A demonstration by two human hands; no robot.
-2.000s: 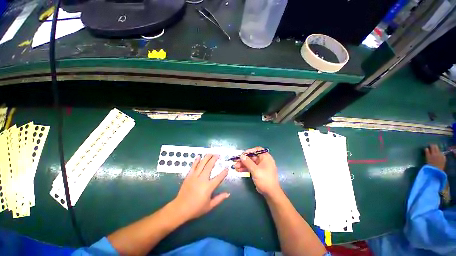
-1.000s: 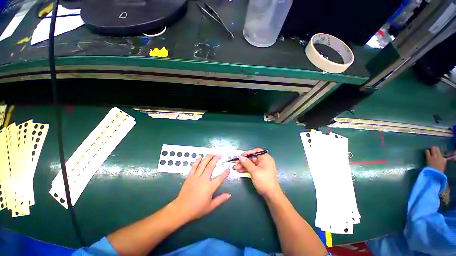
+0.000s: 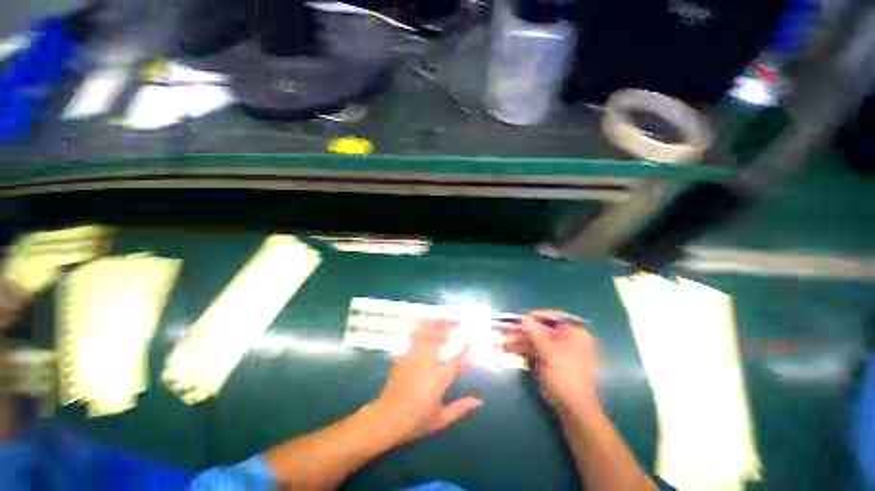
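Note:
A white strip with two rows of dark dots [image 3: 384, 324] lies on the green bench in front of me; the picture is blurred. My left hand [image 3: 427, 374] lies flat over its middle, fingers apart, holding nothing. My right hand [image 3: 561, 355] is at the strip's right end, closed on dark tweezers [image 3: 568, 319]. The tweezers' tip is blurred in the glare over the strip, so I cannot tell what it touches.
Pale sheets lie slanted at middle left [image 3: 240, 321], fanned at far left [image 3: 110, 331] and stacked at right [image 3: 696, 374]. The raised shelf [image 3: 461, 168] holds a tape roll [image 3: 657, 125], a bottle [image 3: 528, 72] and a black stand [image 3: 307, 86]. Another person's hand [image 3: 11, 302] shows at the left edge.
The view has swung left and blurred, so everything sits further right and lower. The person at right is mostly out of view; another hand now shows at left. My hands keep their places at the strip.

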